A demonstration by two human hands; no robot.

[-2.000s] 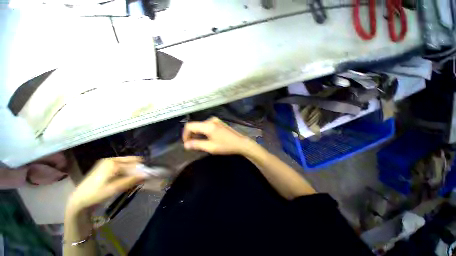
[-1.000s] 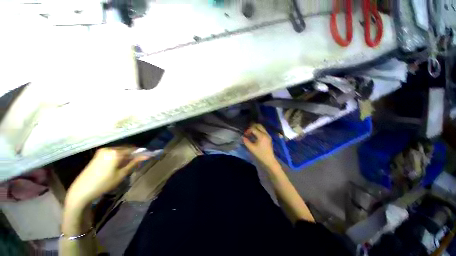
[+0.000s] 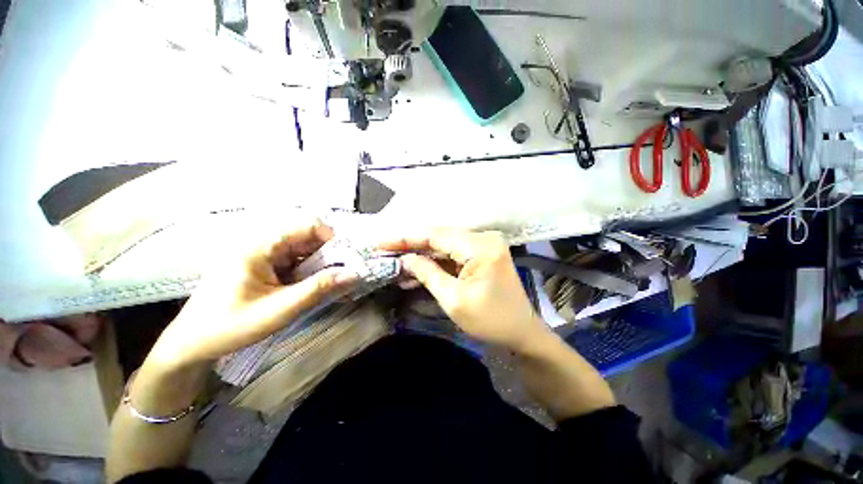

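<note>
My left hand [image 3: 284, 284] and my right hand [image 3: 468, 284] meet at the table's front edge. Both grip a small pale, whitish piece [image 3: 374, 269] between thumbs and fingers; its exact shape is partly hidden by the fingers. Below my left hand a bundle of beige-grey stacked strips [image 3: 312, 354] lies at the lap. On the table's left a pale curved piece [image 3: 123, 222] lies with a dark grey end [image 3: 95, 194]. A second dark pointed tip [image 3: 376, 193] shows above my hands.
The presser foot area [image 3: 364, 95] is behind my hands. A teal-edged phone [image 3: 476, 68], black-handled snips [image 3: 577, 128] and red-handled scissors [image 3: 670, 161] lie to the right. Blue baskets [image 3: 643, 336] with scraps stand below the table edge.
My hands have come up from below the table edge and together at the pale piece. The view has shifted to show more of the table, with the phone and machine parts.
</note>
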